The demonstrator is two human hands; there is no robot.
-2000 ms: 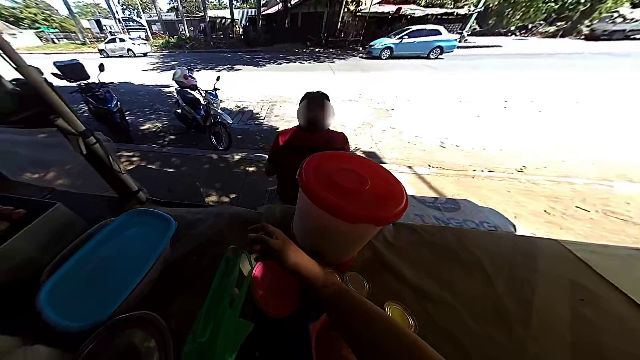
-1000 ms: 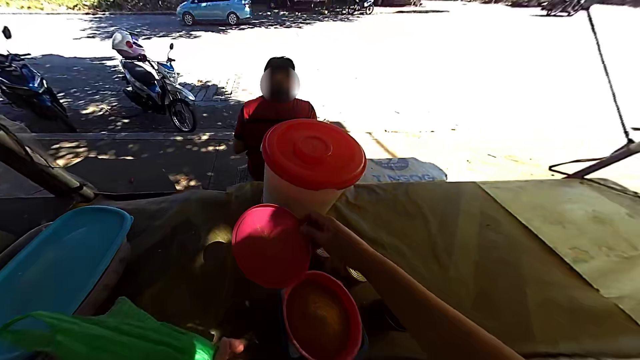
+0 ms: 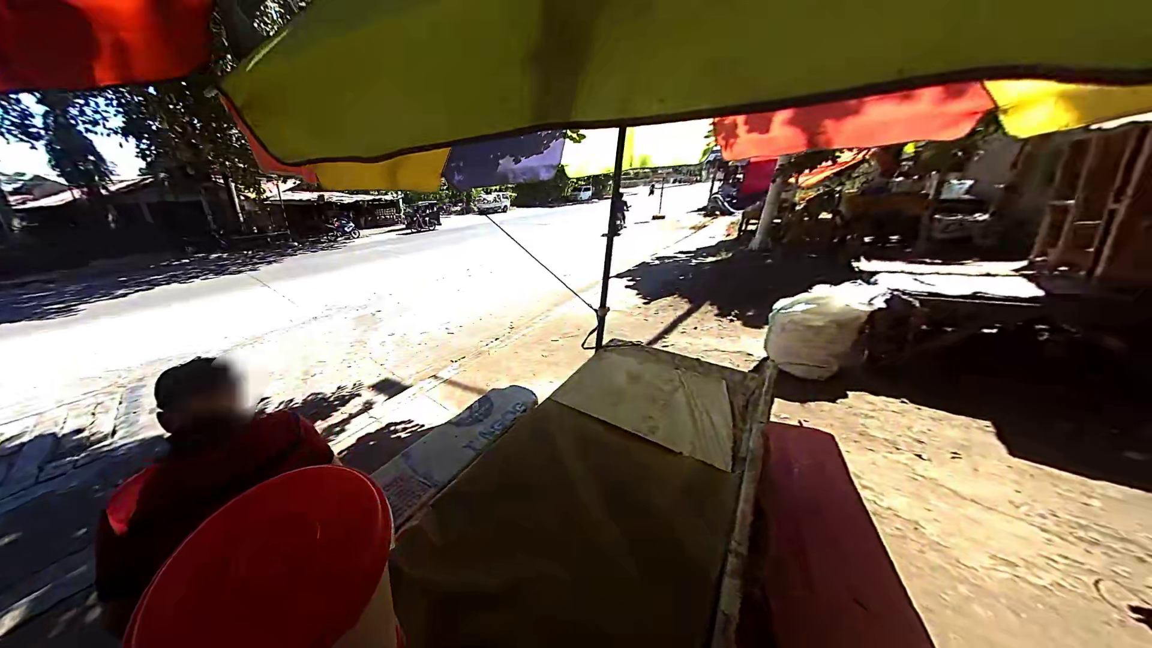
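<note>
Neither of my hands shows in the head view, so what they hold or touch is hidden. At the lower left stands a large tub with a red lid (image 3: 270, 558); only part of its pale wall (image 3: 373, 612) is visible at the lid's right. The tub is beside the brown sheet-covered stall top (image 3: 576, 531), which carries a lighter flat piece (image 3: 657, 400) at its far end. A printed sack (image 3: 468, 436) lies along the stall's left edge.
Beyond the tub is a person in a red shirt (image 3: 216, 477). An umbrella canopy (image 3: 576, 63) hangs overhead. A dark pole (image 3: 614, 234) rises at the stall's far end. Along the right side runs a red board (image 3: 828, 540), with a white sack (image 3: 819, 328) farther off.
The view has swung far to the right and up. My hand, the smaller red lid, the open red container and the green plastic bag have left the view.
</note>
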